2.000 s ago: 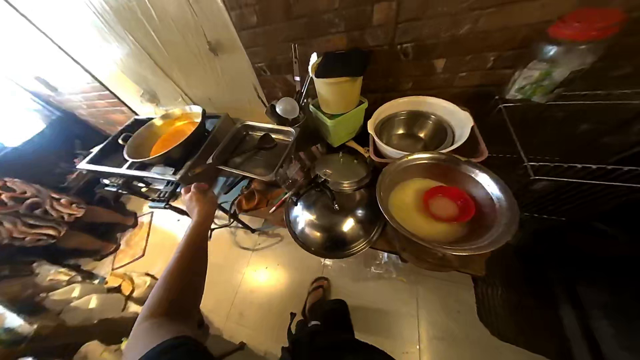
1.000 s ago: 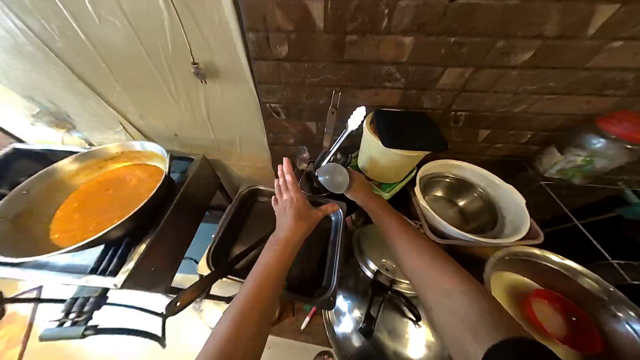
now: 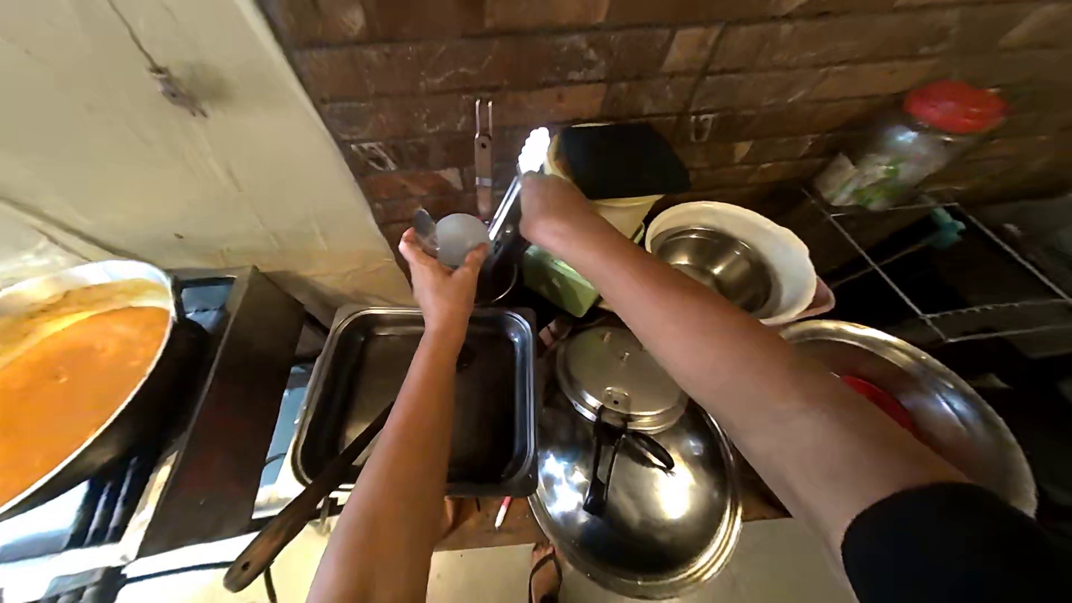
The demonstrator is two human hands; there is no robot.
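Observation:
My left hand is at a rounded, pale grey utensil head, its fingers around the lower part. A metal spoon-like utensil stands beside those fingers. To the right, my right hand is at metal tongs with white scalloped tips; its fingers are largely hidden, so its grip cannot be told. These utensils rise from a dark container behind a deep metal tray. A long wooden handle extends over the tray's front left edge.
A pan of orange sauce sits on the stove at left. Right of the tray are a large domed metal lid, a smaller lid, a green basket, a white basin and a wide metal bowl. A brick wall stands behind.
My left hand has moved from above the tray to the rounded utensil head. My right hand has moved from beside that head to the tongs. The view is closer to the utensils.

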